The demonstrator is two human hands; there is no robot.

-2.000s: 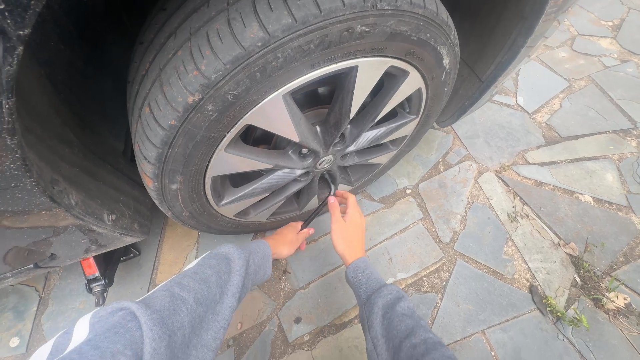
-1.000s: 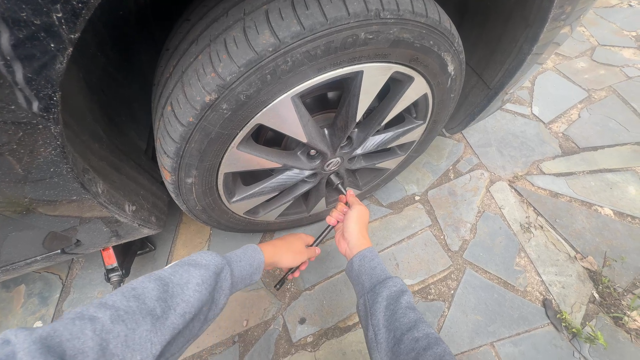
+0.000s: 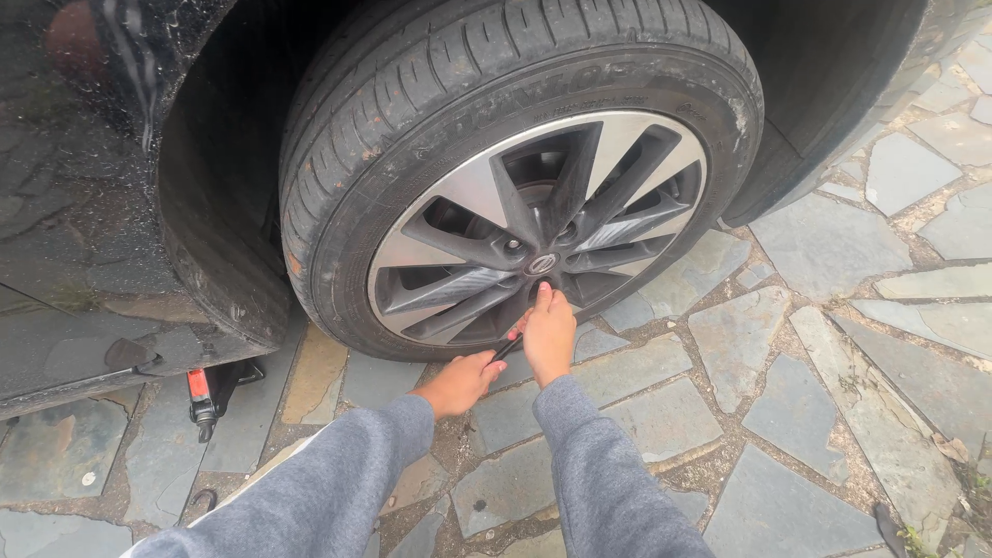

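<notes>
A black lug wrench runs between my two hands, low in front of the alloy wheel. My left hand is closed around its lower end. With its fingers around the wrench's upper part, my right hand is at the lug hole just below the centre cap; the wrench's head is hidden there. A lug nut shows in its recess left of the cap. The tire surrounds the rim inside the dark wheel arch.
A red and black jack stands under the car's sill at left. Beside it on the irregular stone paving lies a dark metal hook. The fender edge curves down at right.
My right hand has moved up against the wheel just below the centre cap, covering the wrench's head. The wrench's lower end, visible past my left hand a second ago, is now hidden.
</notes>
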